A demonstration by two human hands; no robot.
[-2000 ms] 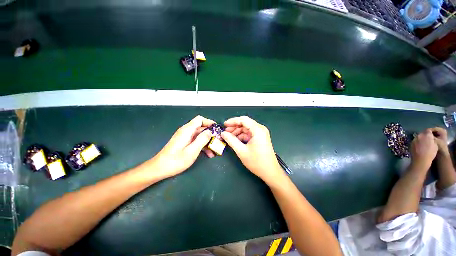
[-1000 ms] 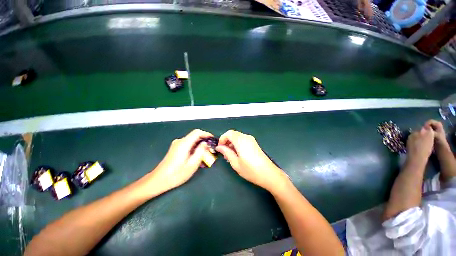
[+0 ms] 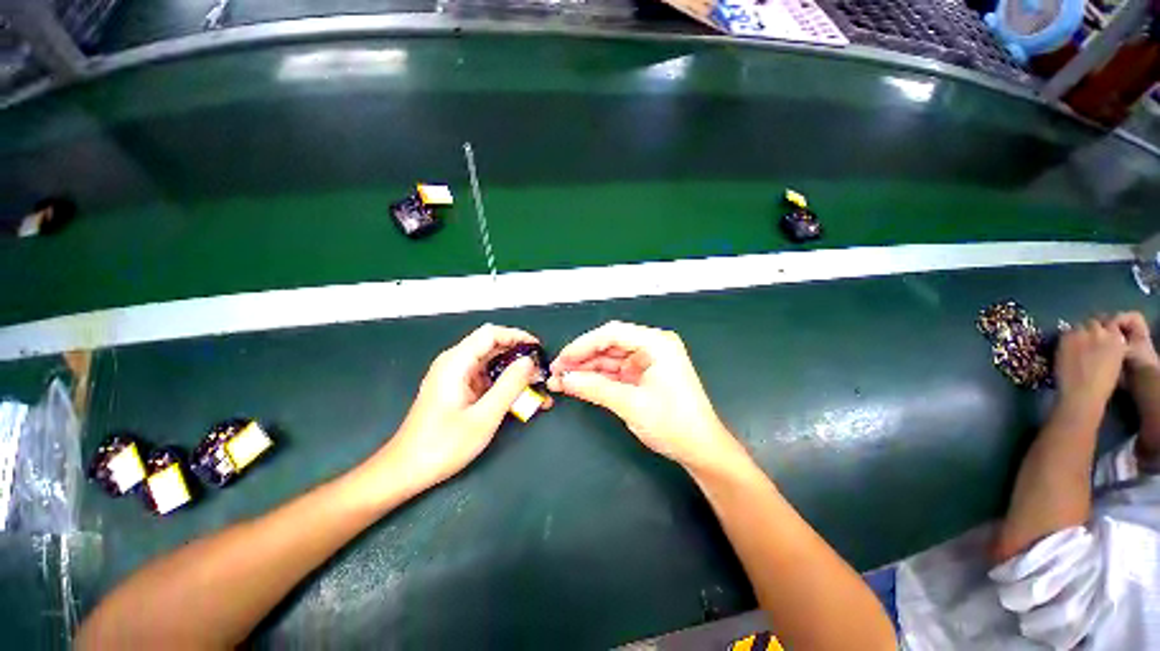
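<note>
A glossy black device unit (image 3: 518, 365) with a small white square with yellow edge (image 3: 528, 404) hanging below it is between my hands, above the green bench. My left hand (image 3: 468, 392) holds the unit between thumb and fingers. My right hand (image 3: 636, 382) is at the unit's right side, thumb and index fingertips pinched together close to it; whether they pinch a tiny part is too small to tell. The fingers hide much of the unit.
Three more units (image 3: 167, 481) sit grouped at the left, beside a crumpled clear bag (image 3: 45, 460). Beyond the white edge strip (image 3: 369, 300), spaced units (image 3: 415, 214) lie on the green belt. At right, a small parts pile (image 3: 1016, 343) lies before another person's hands (image 3: 1097, 356).
The view has tilted, so the bench things sit lower in it. The belt units have shifted left. My right fingertips have moved from on the unit to its right side.
</note>
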